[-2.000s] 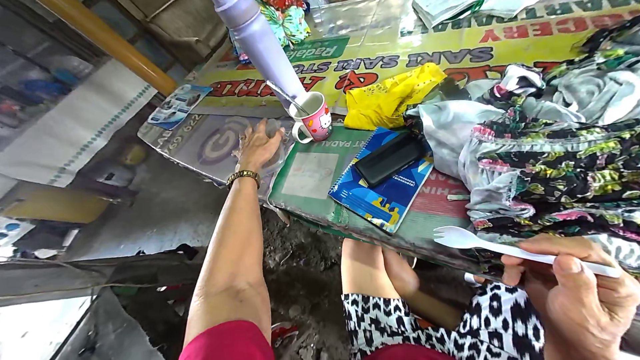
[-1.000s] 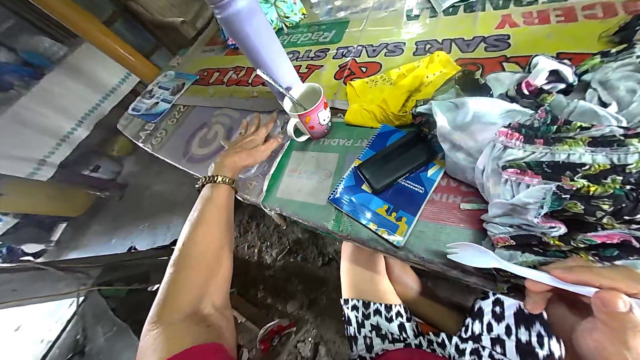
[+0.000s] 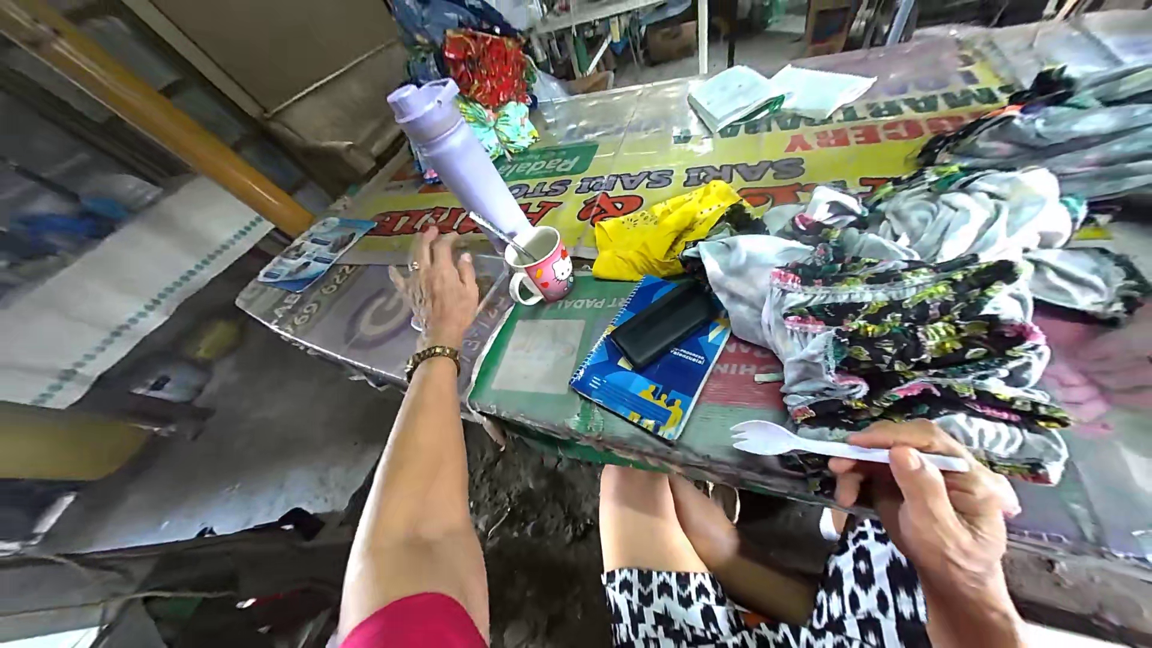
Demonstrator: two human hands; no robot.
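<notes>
My left hand (image 3: 438, 286), with a bracelet at the wrist, is spread over the table left of a pink mug (image 3: 545, 266), fingers apart and holding nothing. A metal utensil handle leans out of the mug. Behind it stands a lilac bottle (image 3: 468, 171). In my right hand (image 3: 936, 495), near the table's front edge, is a white plastic spork (image 3: 792, 443), its tines pointing left. Between the hands a black rectangular case (image 3: 664, 326) rests on a blue spiral notebook (image 3: 688, 389). Gathered floral fabric (image 3: 909, 333) lies just beyond my right hand.
A yellow cloth (image 3: 666, 229) lies behind the notebook. Folded pale cloths (image 3: 751, 94) are at the back, more bunched fabric (image 3: 1080, 135) at the far right. A printed leaflet (image 3: 317, 252) is at the left corner of the banner-covered table (image 3: 540, 409). A yellow pole (image 3: 180, 126) slants at left.
My left hand has shifted away from me, toward the bottle, compared with a second ago. The right hand still holds the spork. The view has tilted up somewhat, showing more of the table's back.
</notes>
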